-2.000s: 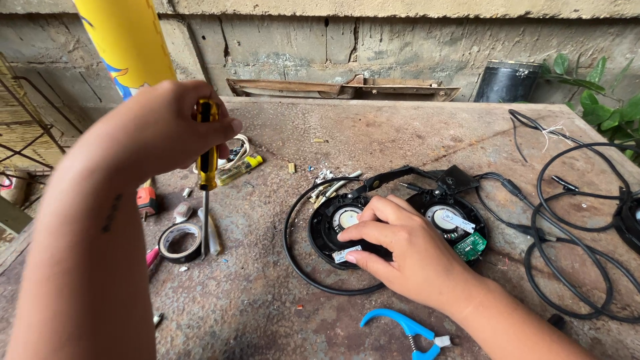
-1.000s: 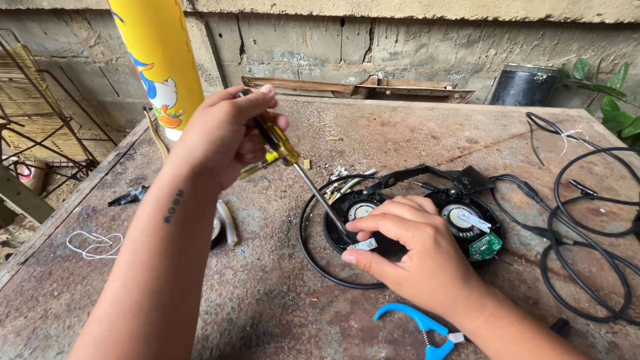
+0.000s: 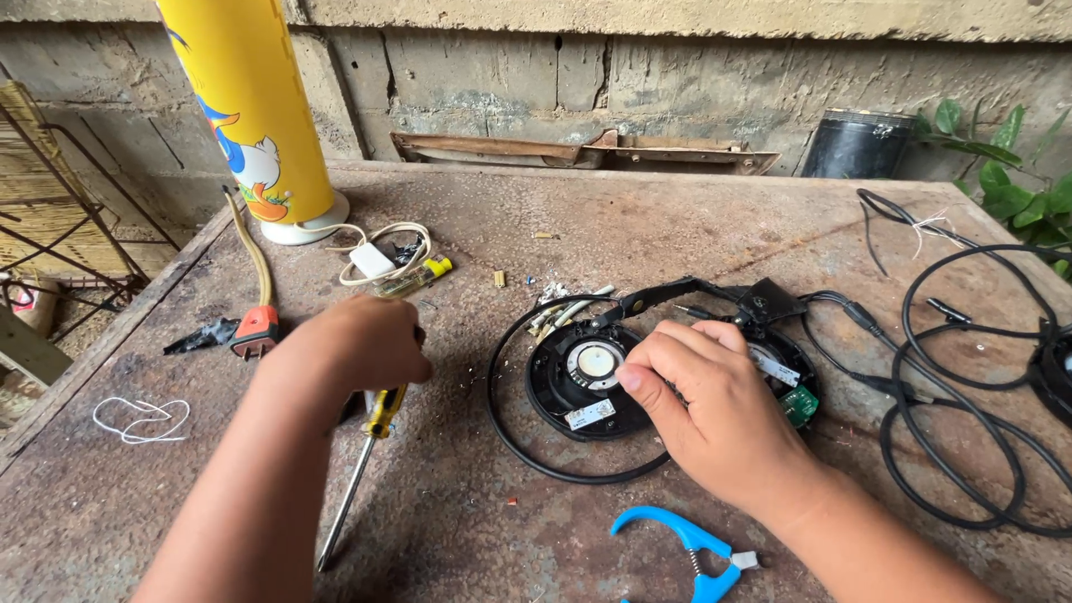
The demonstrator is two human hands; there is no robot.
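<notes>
My left hand is closed round the yellow-and-black handle of a screwdriver, its shaft slanting down and left towards the rusty tabletop. My right hand is over a pair of opened black headphones, between the left ear cup and the right ear cup. Its thumb and fingers are curled close together; whether they grip anything is hidden. A green circuit board shows at the right cup. Below my right hand lies a blue spring-handled hand tool, partly out of view.
A yellow cylinder with a cartoon duck stands at back left. Near it are a white cable, an orange plug and a clear yellow-capped object. White string lies left; black cables coil at right.
My left hand has moved the screwdriver left, away from the headphones, and its tip now points down-left. My right hand has shifted off the left ear cup's label, which shows fully now.
</notes>
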